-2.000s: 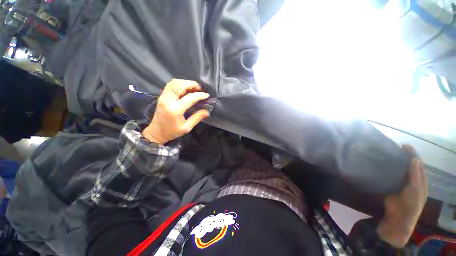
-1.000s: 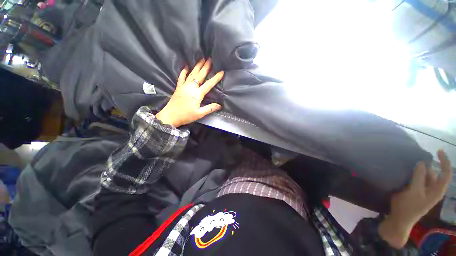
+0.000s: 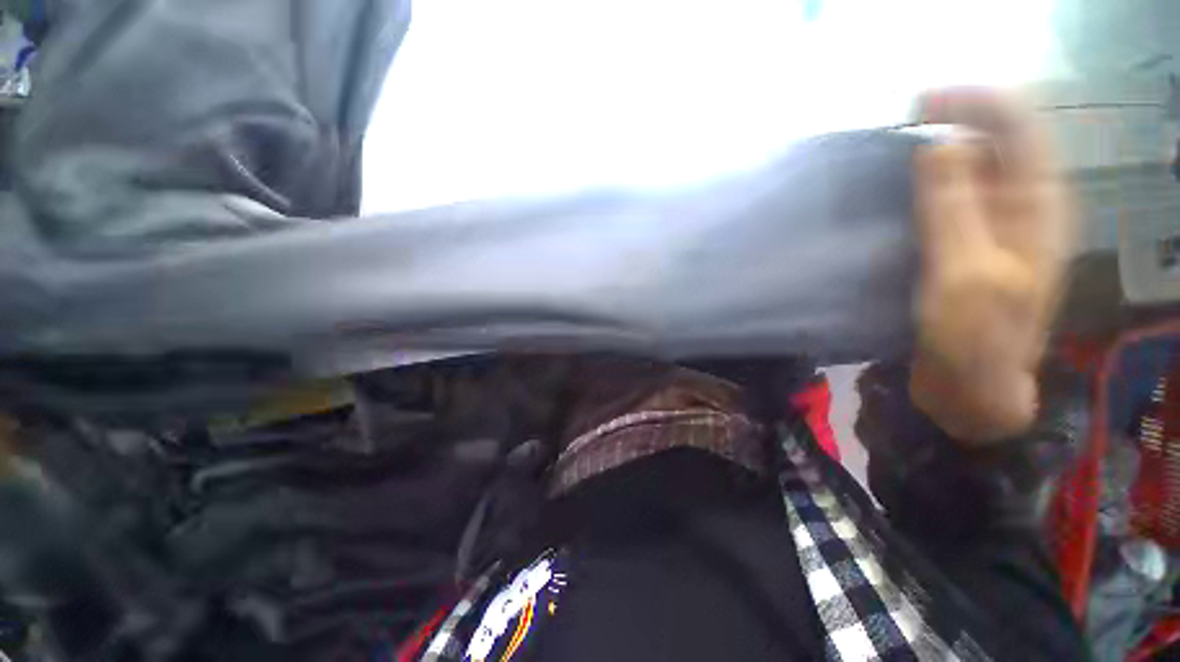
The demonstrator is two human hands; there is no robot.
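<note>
The dark grey sleeve (image 3: 608,265) lies stretched across the picture along the table's front edge, blurred. It joins the heaped grey jacket (image 3: 168,117) at the upper left. My right hand (image 3: 990,265) is blurred at the sleeve's right end, with its fingers curled over the end and gripping it. My left hand cannot be made out; a small blurred skin-toned patch (image 3: 13,453) shows at the left edge, and I cannot tell if it is the hand.
The table (image 3: 569,91) behind the sleeve is washed out by bright light. A red basket (image 3: 1100,440) stands at the lower right. More dark grey cloth (image 3: 233,530) lies at the lower left, beside my lap.
The view has shifted, and the jacket now sits further left. The sleeve lies straighter across the picture. My right hand has closed on the sleeve end. My left hand has left the jacket's middle.
</note>
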